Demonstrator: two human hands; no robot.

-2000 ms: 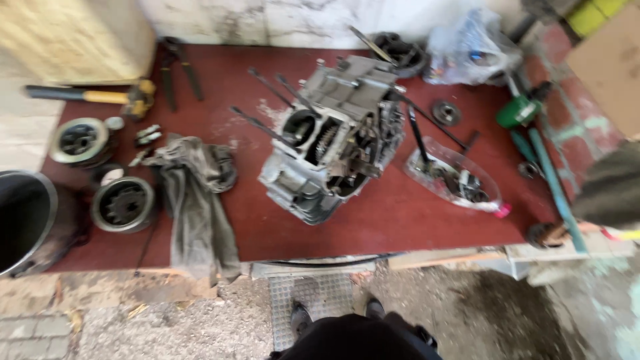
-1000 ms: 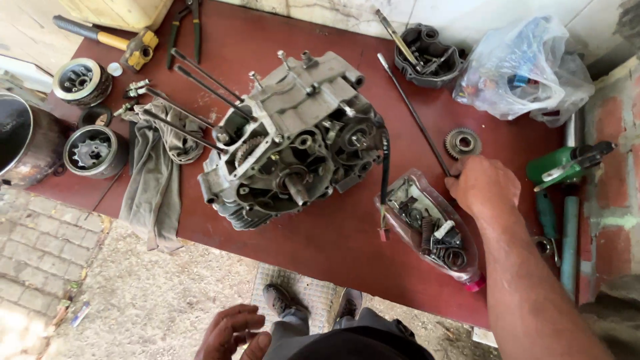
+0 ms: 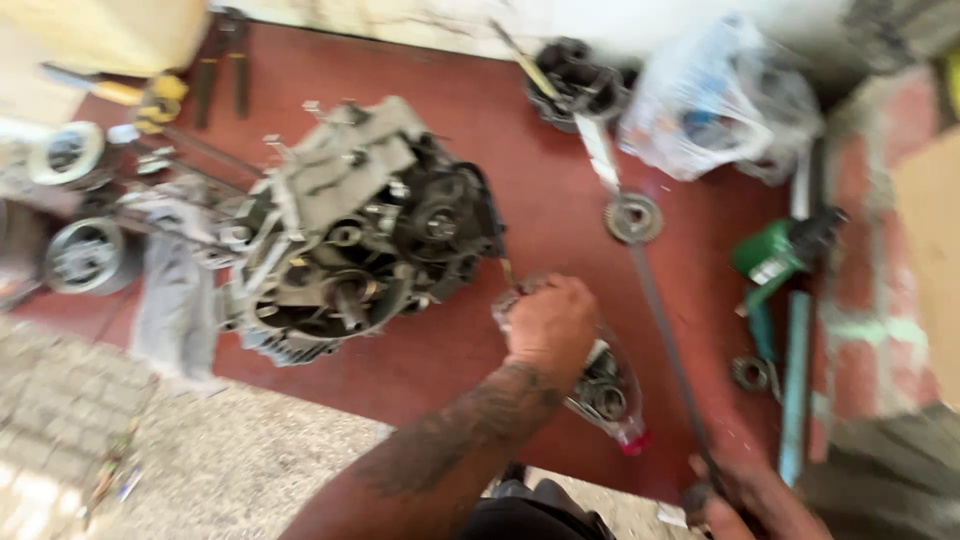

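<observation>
My left hand (image 3: 556, 319) is over the upper end of a cut clear plastic bottle (image 3: 637, 409) holding small metal parts. Its fingers curl down at the bottle's edge; what they touch is hidden. Blurred at the lower right, my right hand (image 3: 757, 499) is closed around the lower end of a long dark metal rod (image 3: 667, 330). The rod's far end reaches a small metal gear (image 3: 634, 218) on the red tabletop (image 3: 420, 375). A partly open engine crankcase (image 3: 352, 217) with a protruding shaft sits left of my left hand.
A grey rag (image 3: 176, 292), round metal parts (image 3: 88, 255), a hammer (image 3: 159, 101) and pliers (image 3: 225, 67) lie left. Behind are a dark housing (image 3: 574, 82) and a plastic bag (image 3: 705, 105). A green tool (image 3: 769, 251) and a blue-green bar (image 3: 796, 390) lie beside the brick wall (image 3: 874, 300).
My left hand has moved from near my body to the bottle of parts. My right hand has moved toward the table's front right with the rod, which now lies across the gear's side of the table.
</observation>
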